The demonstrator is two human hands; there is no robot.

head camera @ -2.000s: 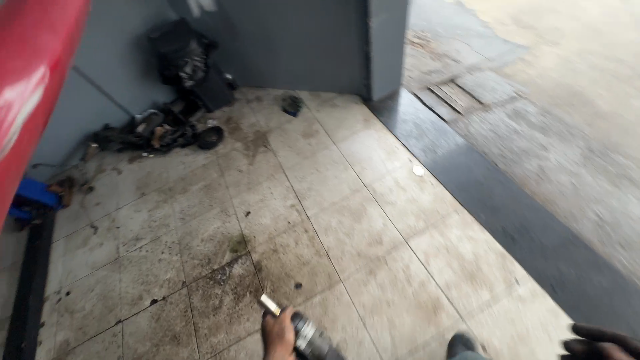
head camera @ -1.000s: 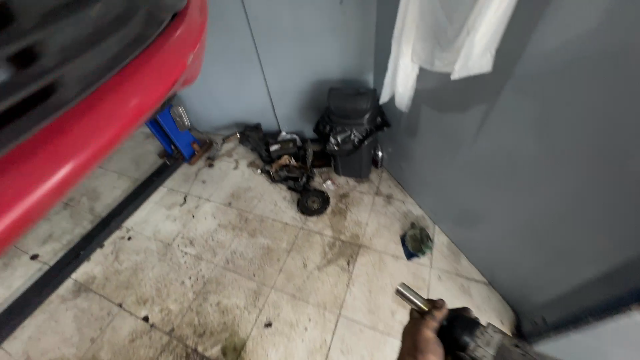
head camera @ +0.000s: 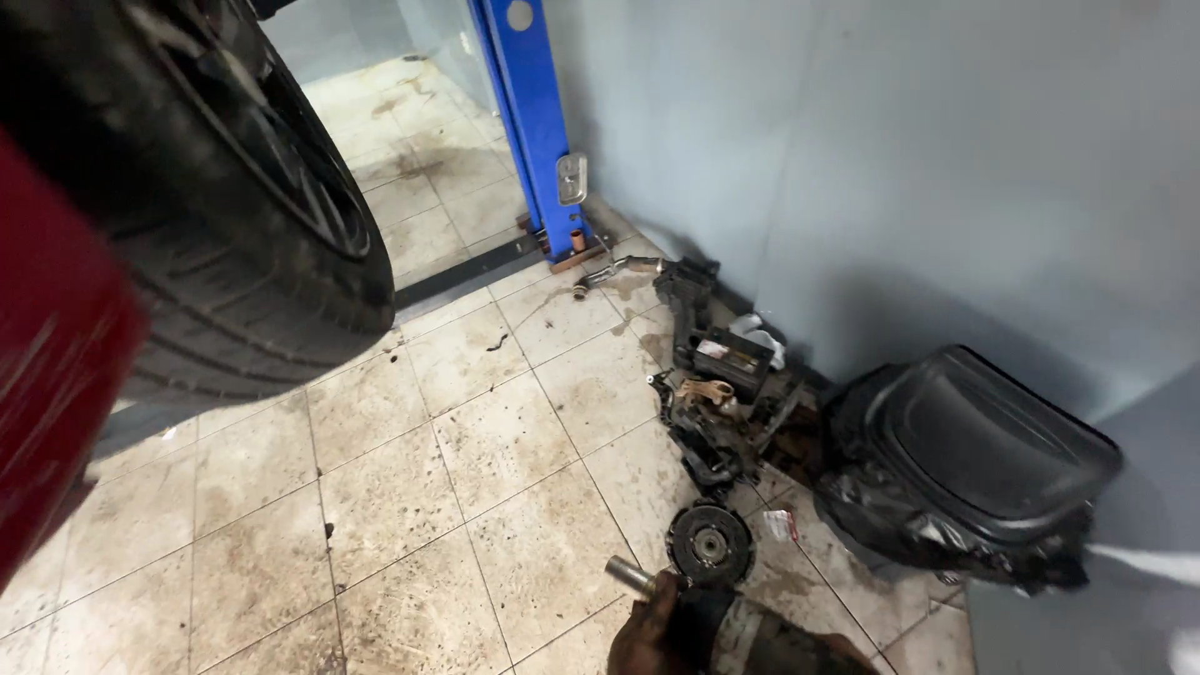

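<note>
My left hand (head camera: 647, 623), darkened with grime, is at the bottom edge, closed round the front of a dark, thick-bodied hand-held tool (head camera: 736, 633). A bare metal cylindrical tip (head camera: 628, 576), like a long socket, sticks out of the tool to the upper left. The rest of the tool runs off the bottom edge. A small patch of skin shows by its rear end; whether this is my right hand cannot be told. Beyond the tool, a round clutch-like disc (head camera: 710, 543) lies on the tiled floor.
A raised red car's body panel (head camera: 56, 356) and tyre (head camera: 234, 309) fill the left. A blue lift post (head camera: 534, 122) stands behind. Along the grey wall lie a car battery (head camera: 729, 361) and used car parts (head camera: 698, 441), beside a black lidded bin (head camera: 994, 431). Stains and debris mark the floor.
The view has swung left and closer to the car, bringing the tyre and blue post into sight. My left hand still holds the tool. The dark hand seen at the right two seconds ago is gone from there.
</note>
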